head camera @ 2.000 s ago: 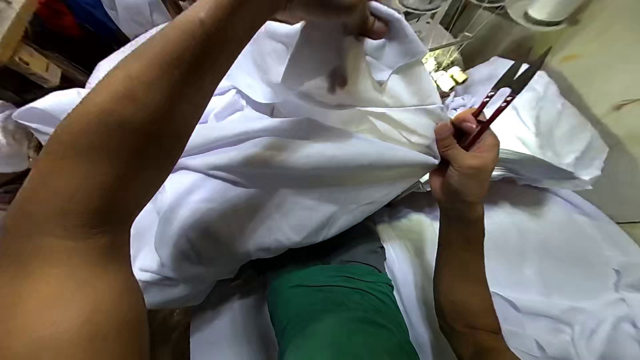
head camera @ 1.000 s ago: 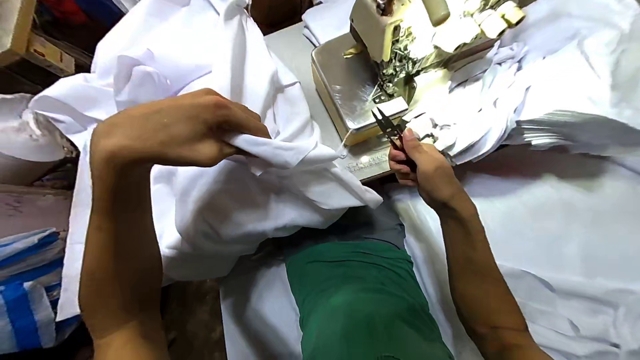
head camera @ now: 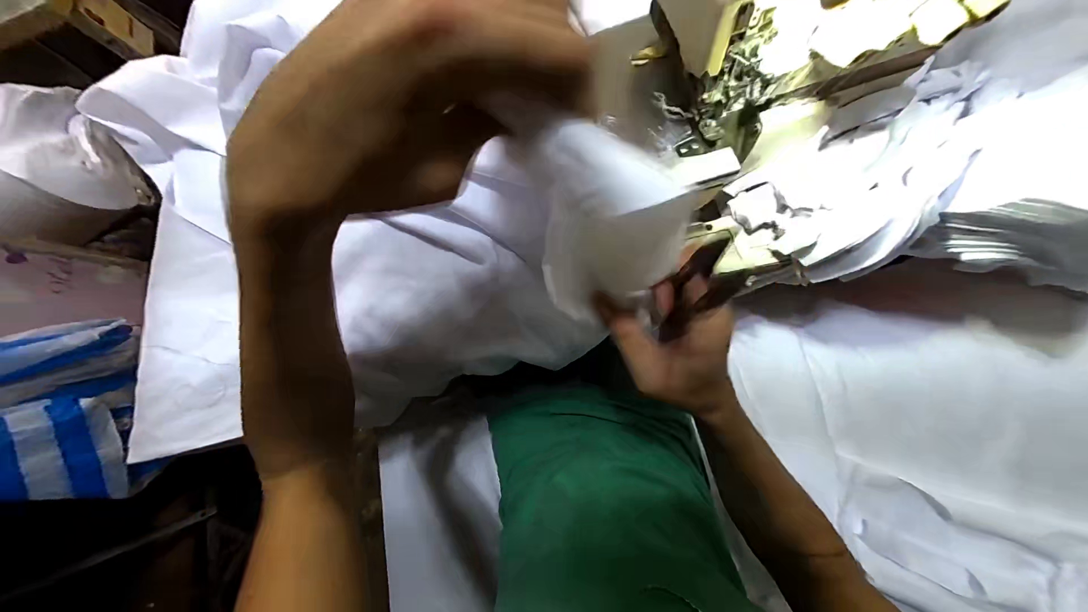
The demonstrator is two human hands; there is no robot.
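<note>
A large white cloth (head camera: 442,280) lies bunched across the middle, over the lap. My left hand (head camera: 425,102), blurred, is raised above it and grips a fold of the cloth near the sewing machine. Lower and to the right, my right hand (head camera: 680,348) holds dark thread snips (head camera: 693,285), blurred, with its fingertips close to the hanging edge of the fold. Whether those fingertips also pinch the cloth cannot be told. Just beyond the hands stands a sewing machine (head camera: 722,110) with exposed metal parts, partly hidden by the left hand.
White fabric pieces (head camera: 884,178) are heaped right of the machine, with a stacked pile at their right. More white cloth (head camera: 918,425) spreads over the right side. At the left are a blue-and-white striped bag (head camera: 68,442), a white wrapped bundle (head camera: 59,161) and a wooden edge (head camera: 110,25).
Since one second ago my left hand has risen and moved toward the machine, lifting a fold of the cloth. The snips stay in my right hand.
</note>
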